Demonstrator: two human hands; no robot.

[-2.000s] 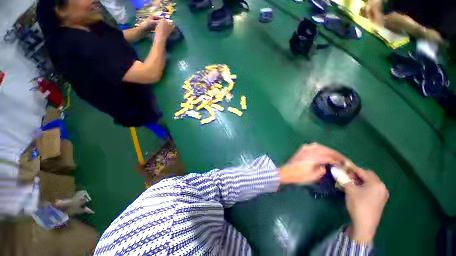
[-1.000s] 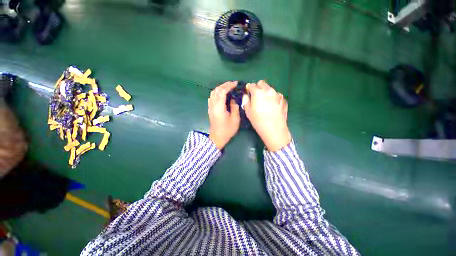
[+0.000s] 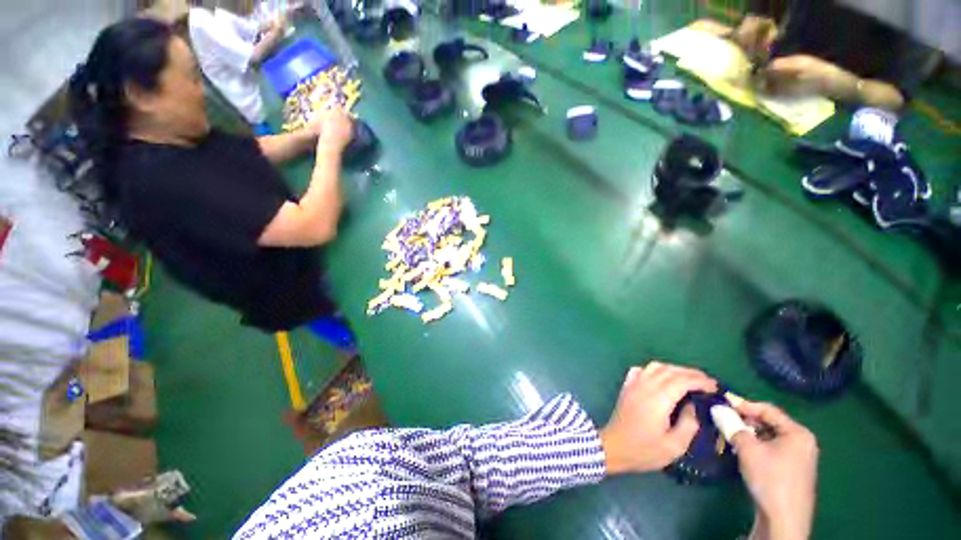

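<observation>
My left hand (image 3: pixel 655 417) holds the left side of a round black ribbed housing (image 3: pixel 704 462) low over the green surface, at the lower right. My right hand (image 3: pixel 775 454) is at the housing's right side, with a white sleeve on one finger pressed on its top. A little yellow shows by the fingers; what it is cannot be told. Another black ribbed housing (image 3: pixel 803 348) lies just beyond my right hand. A loose pile of yellow strips with silver-purple parts (image 3: pixel 432 256) lies left of centre.
A person in black (image 3: pixel 227 200) works at the left edge of the green table (image 3: pixel 569 285), near a blue tray (image 3: pixel 298 65). A black part (image 3: pixel 687 179) stands upright beyond the housings. Across the table are dark pieces (image 3: pixel 875 179), yellow sheets (image 3: pixel 785 100) and another person's arm.
The view has swung left again, bringing the neighbouring person back in. Both hands still hold the black housing, which now shows more of its round ribbed edge.
</observation>
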